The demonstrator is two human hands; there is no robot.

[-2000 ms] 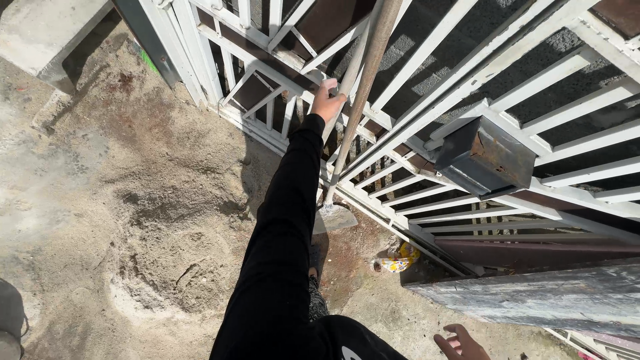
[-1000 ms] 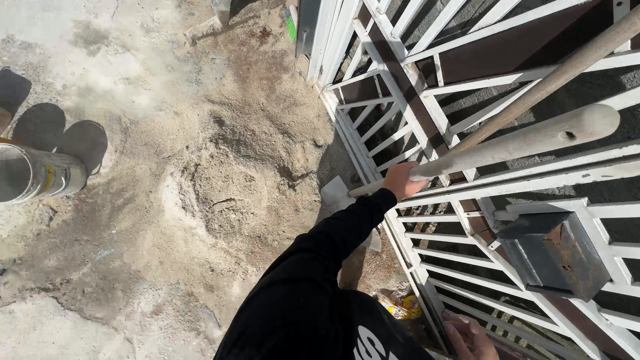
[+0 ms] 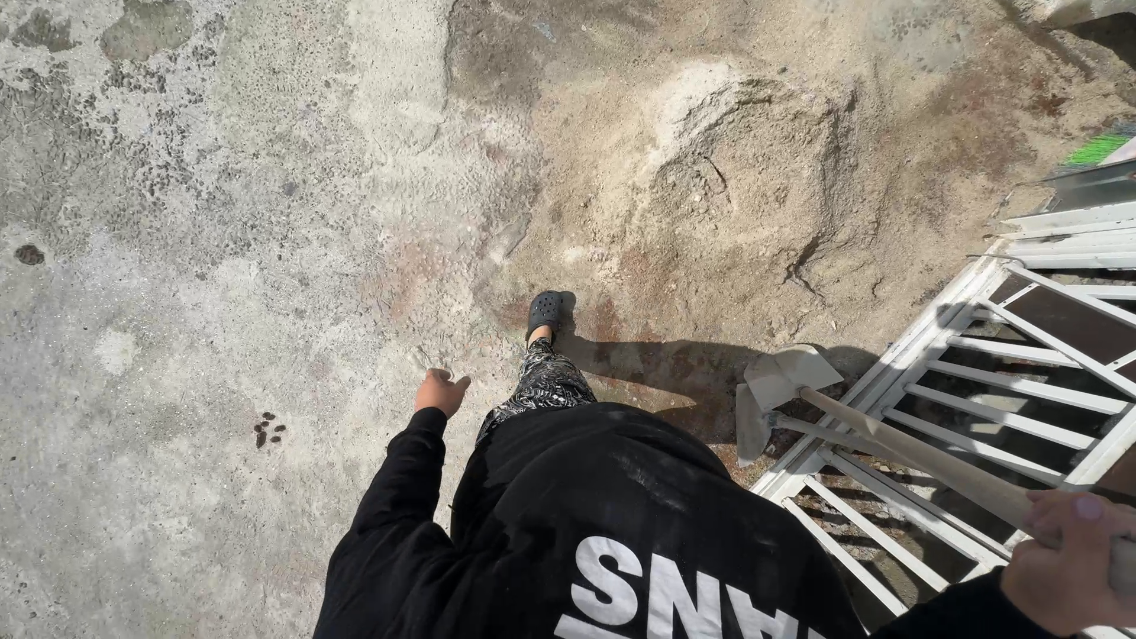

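Note:
My right hand (image 3: 1069, 555) is closed around the wooden handle of a long-handled tool (image 3: 923, 457), a shovel or a hoe. Its pale, flat blade (image 3: 790, 377) lies low beside the white metal gate. A second blade (image 3: 753, 426) with its own handle lies partly beneath the first tool. My left hand (image 3: 441, 393) hangs out on the left over the concrete, fingers loosely bent with the thumb apart, holding nothing. A heap of sand or dry mix (image 3: 745, 177), hollowed in its middle, lies on the ground ahead.
The white metal gate (image 3: 1021, 390) with slanting bars fills the right side. Rough concrete ground (image 3: 222, 311) spreads on the left. My dark clog (image 3: 546, 311) stands near the heap. Green bristles (image 3: 1096, 151) show at the right edge, with a pale block (image 3: 1065, 11) above.
My left hand has let go of the tool handle that it held against the gate and is out to the left. My right hand now grips a handle. The view has swung left.

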